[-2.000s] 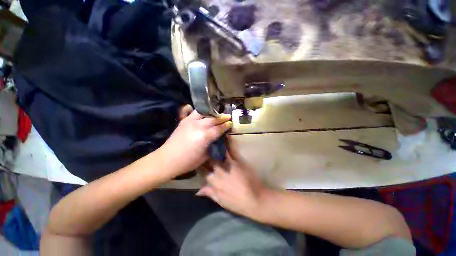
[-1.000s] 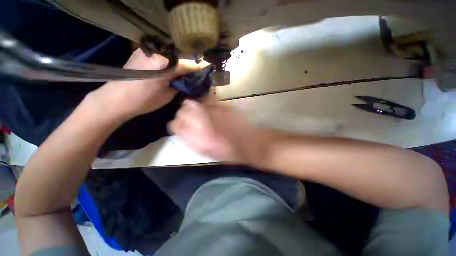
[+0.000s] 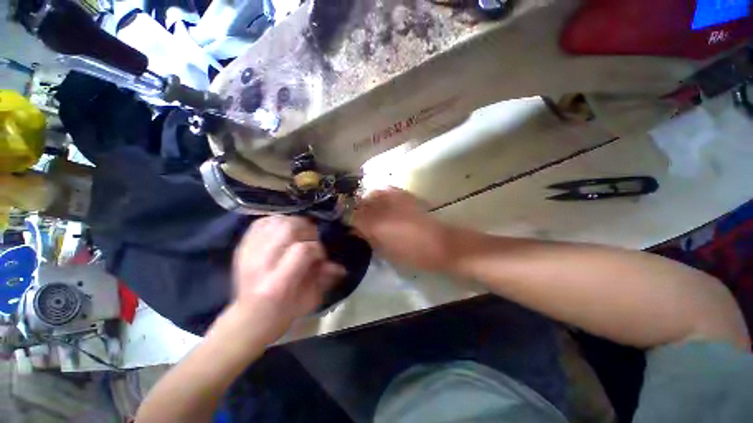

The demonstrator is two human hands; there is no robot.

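A large black garment piece (image 3: 165, 240) drapes over the table left of the sewing machine's needle area. My left hand (image 3: 281, 268) is on the cloth in front of the presser foot, fingers curled on its bunched edge. My right hand (image 3: 400, 227) is at the right side of the presser foot, its fingertips at the cloth's edge, partly blurred. The sewing machine (image 3: 371, 83) has a stained cream head. The needle and presser foot are largely hidden by metal parts and my fingers.
Black thread snips (image 3: 603, 188) lie on the table right of my right hand. A red end panel (image 3: 636, 29) with a blue display is at upper right. White and grey cut pieces (image 3: 210, 33) lie behind the machine. A grey motor-like unit (image 3: 66, 301) and yellow bag (image 3: 18, 132) are at left.
The view has shifted and turned, showing more of the machine head and left side. My right hand has moved up beside the presser foot; my left hand has come back toward the table's front.
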